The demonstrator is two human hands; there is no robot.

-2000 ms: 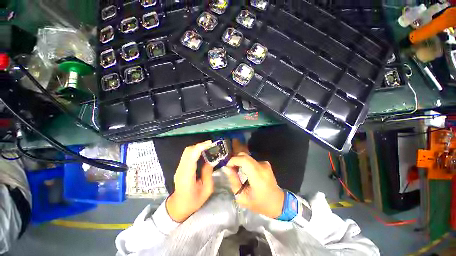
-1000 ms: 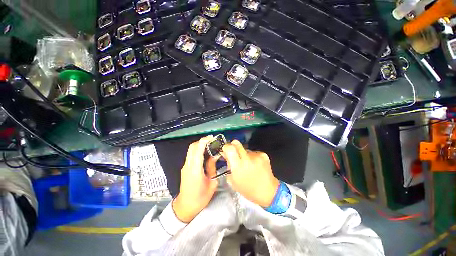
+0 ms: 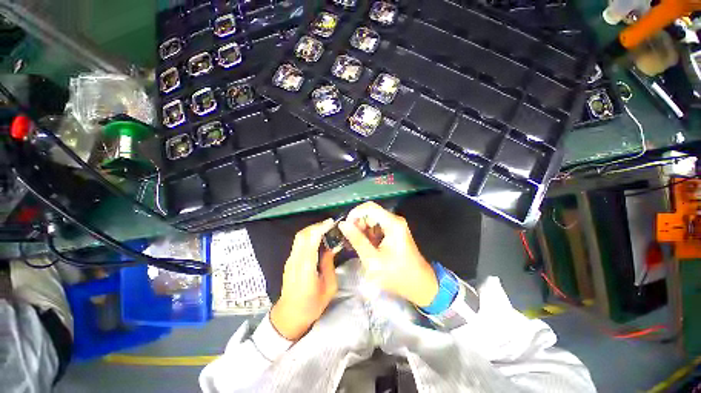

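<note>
A small square module (image 3: 333, 239) with a dark face is held between my hands over my lap, below the bench edge. My left hand (image 3: 307, 265) grips it from the left side. My right hand (image 3: 388, 257) lies over its right part, with thumb and fingers bent on it, and hides much of it. The thin tool seen earlier in my right hand is not visible now. Behind the hands, a black tray (image 3: 438, 134) lies tilted over a stack of black trays (image 3: 254, 173). Both hold square modules in some pockets.
A green reel (image 3: 125, 144) and clear plastic packing (image 3: 107, 100) lie at the bench's left. Black cables (image 3: 92, 230) loop over its edge. Blue bins (image 3: 165, 284) stand below left. An orange-handled tool (image 3: 661, 23) lies at the right, an orange fixture (image 3: 680, 222) lower down.
My right hand has moved up over the module and now covers most of it. The module's face, clearly visible before, is mostly hidden. The dark thin tool no longer shows.
</note>
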